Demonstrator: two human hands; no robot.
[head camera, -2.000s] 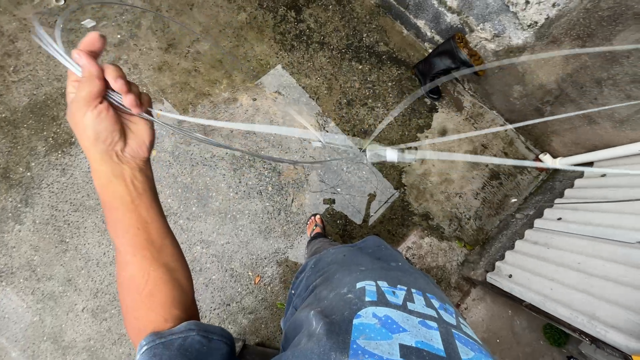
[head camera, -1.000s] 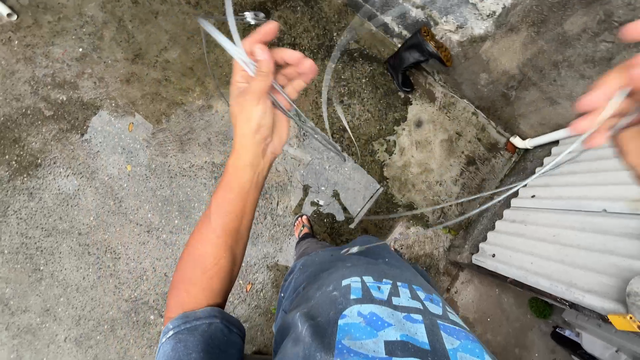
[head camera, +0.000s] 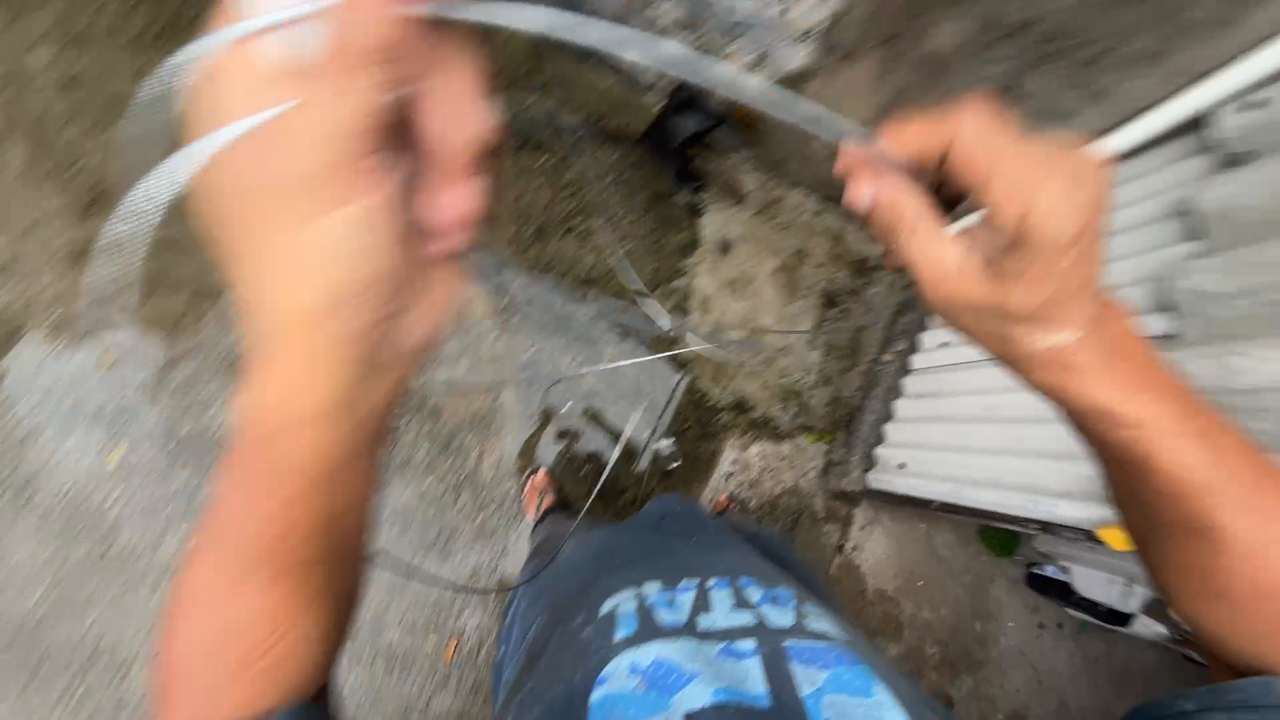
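Both my hands are raised in front of me with a thin, flat, pale plastic strap (head camera: 640, 48) arching between them. My left hand (head camera: 330, 170), large and blurred at the upper left, is closed around the strap, and a loop of it curls out on the hand's far left side. At the upper right my right hand (head camera: 990, 210) pinches the strap between thumb and fingers. More thin strap (head camera: 612, 465) hangs lower down, past my shirt front and over the wet ground. Where its ends lie is not clear.
A corrugated roof sheet (head camera: 1000, 430) and a white pipe (head camera: 1190, 100) are on the right. A dark boot (head camera: 685, 125) lies on the ground beyond my hands. A flat grey slab (head camera: 590, 350) lies before my feet, on rough concrete.
My right hand, out of view two seconds ago and at the right edge one second ago, has come inward. The strap now arches between both hands, which look nearer the camera.
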